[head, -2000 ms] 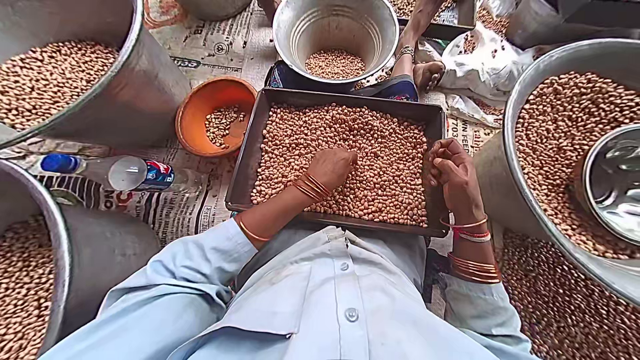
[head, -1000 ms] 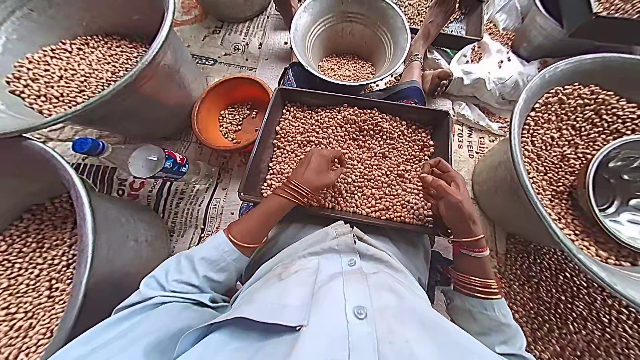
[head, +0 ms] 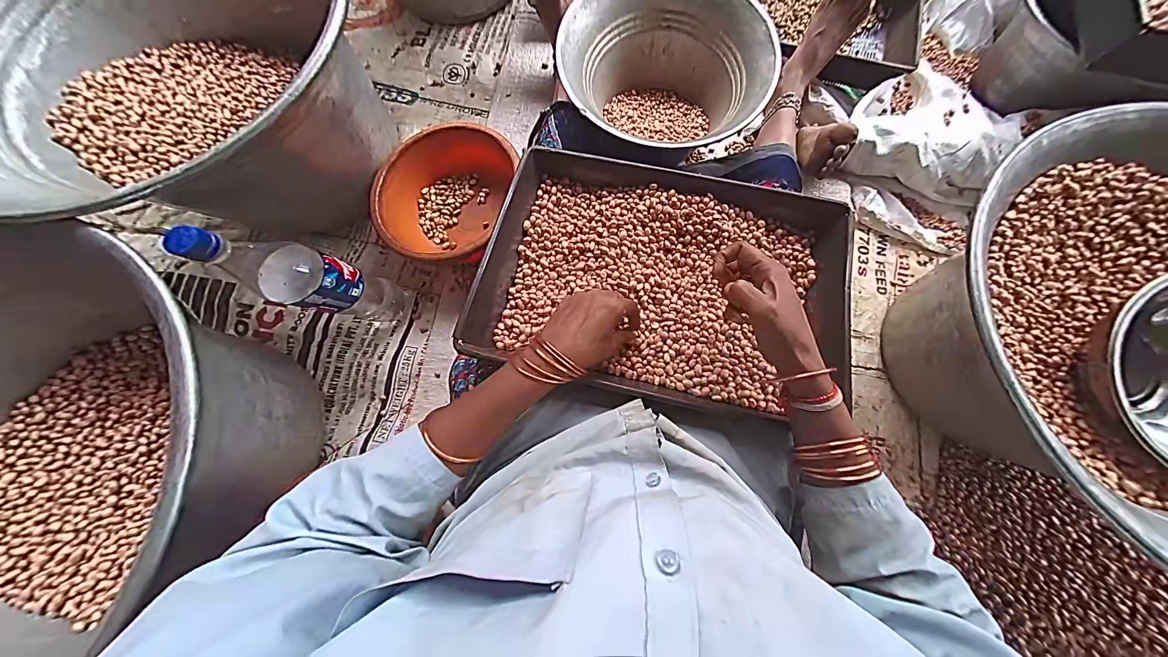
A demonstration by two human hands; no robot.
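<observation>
A dark rectangular metal tray (head: pixel 473 301) rests across my lap, filled with light brown nuts or beans (head: pixel 620 237). Low over the near left part of the tray is my left hand (head: pixel 591 327), its fingers curled down at the nuts. My right hand (head: pixel 756 283) is above the right part, thumb and fingers bent close together. Whether either hand pinches a nut cannot be made out. Bangles circle both wrists. Left of the tray stands an orange bowl (head: pixel 397 182) with a small heap of the same nuts.
Large metal tubs of nuts stand at the left (head: pixel 347 164), the lower left (head: pixel 246 401) and the right (head: pixel 940 319). A metal bucket (head: pixel 671 46) is beyond the tray, beside another person's foot (head: pixel 826 146). A plastic bottle (head: pixel 290 274) lies left. Darker nuts (head: pixel 1049 547) are heaped lower right.
My right hand has moved inward from the tray's right edge to above the nuts. My left hand is lower over the nuts than a second ago.
</observation>
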